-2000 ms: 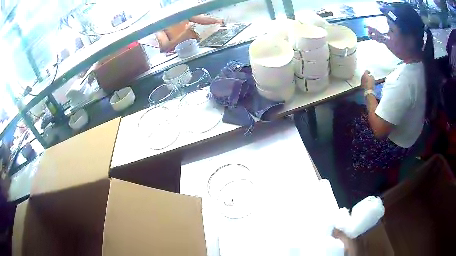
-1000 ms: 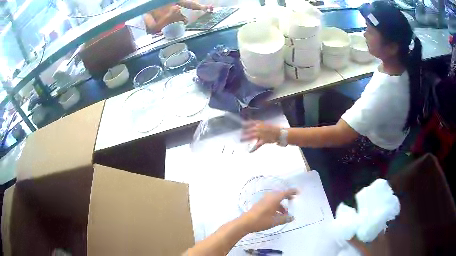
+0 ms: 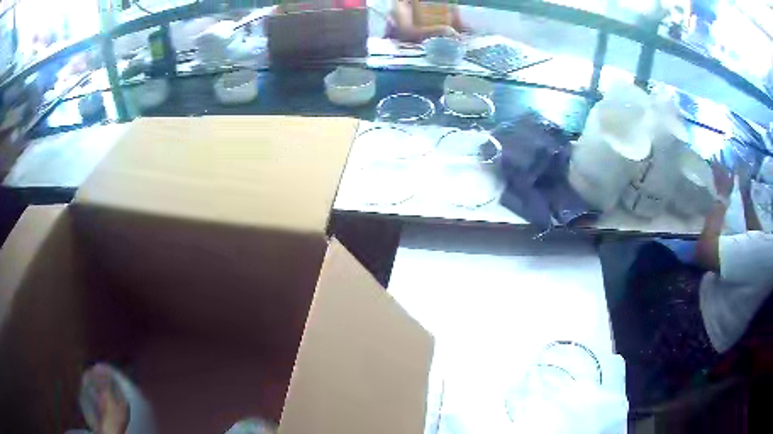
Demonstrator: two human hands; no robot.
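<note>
My left hand (image 3: 110, 405) is low inside the large open carton (image 3: 212, 182), at the frame's lower left edge. Its fingers are at the rim of a cloudy bagged cylinder (image 3: 134, 405) and appear to grip it. Part of another bagged cylinder (image 3: 252, 426) shows at the bottom edge. A clear cylinder (image 3: 600, 373) stands on the white worktop (image 3: 492, 297), seen mostly as thin rim rings. A pale, overexposed plastic bag (image 3: 568, 414) lies by it, cut by the bottom edge. My right hand is not in view.
A carton flap (image 3: 364, 339) stands between the carton and worktop. On the bench behind are clear cylinders (image 3: 407, 108), a dark cloth (image 3: 536, 165) and stacked white drums (image 3: 614, 144). A neighbouring worker's arm (image 3: 716, 225) is at the right. Another person's hands show across the bench.
The view has swung left to the carton. My left hand has left the clear cylinder on the worktop and is inside the carton. The neighbour's hand has withdrawn from the worktop. The blue-handled tool is out of view.
</note>
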